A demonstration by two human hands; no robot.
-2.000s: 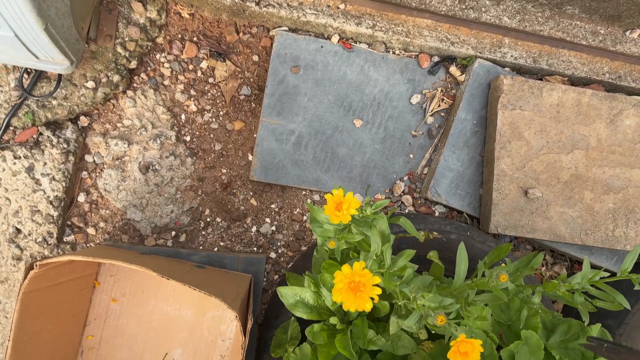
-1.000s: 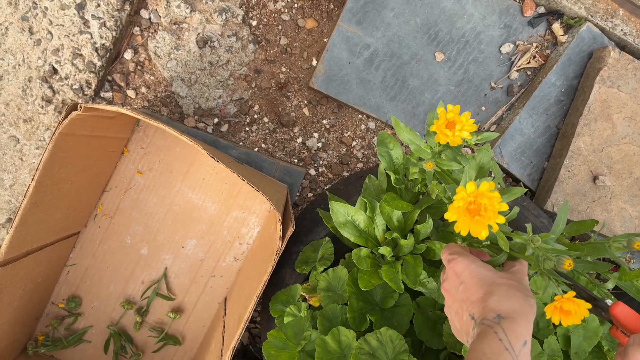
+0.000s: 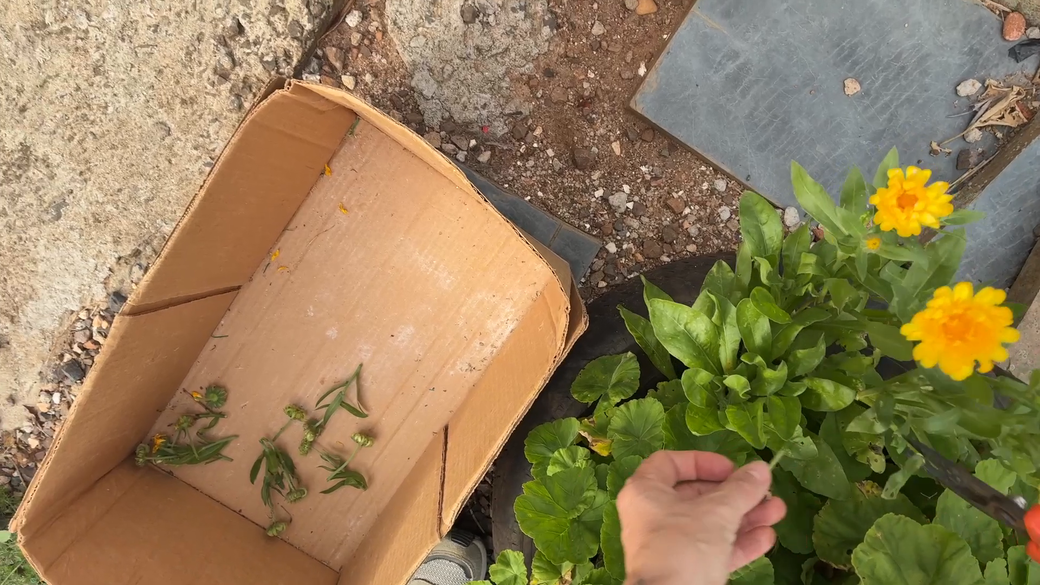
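Note:
My left hand (image 3: pixel 699 516) is at the lower middle, over the green leaves, its thumb and fingertips pinched on a thin green stem (image 3: pixel 778 457). At the right edge are dark blades with a red-orange handle, perhaps pruning shears (image 3: pixel 971 491); the hand on them is out of view. Two yellow-orange calendula flowers (image 3: pixel 960 329) stand above the leafy plant (image 3: pixel 756 325) on the right. To the left, an open cardboard box (image 3: pixel 508 325) holds several cut green flower heads with leafy stems (image 3: pixel 276 471) and a few loose orange petals.
A black rounded rim (image 3: pixel 552 406), likely a planter or tyre, surrounds the plants. Grey slate-like tiles (image 3: pixel 812 89) lie on gravelly soil (image 3: pixel 601 154) at the top. Rough concrete (image 3: pixel 106 146) borders the box on the left. A shoe tip (image 3: pixel 455 561) shows below the box.
My left hand has moved left and down, away from the yellow flowers. The view has swung toward the box. The shears' blades now show more at the right.

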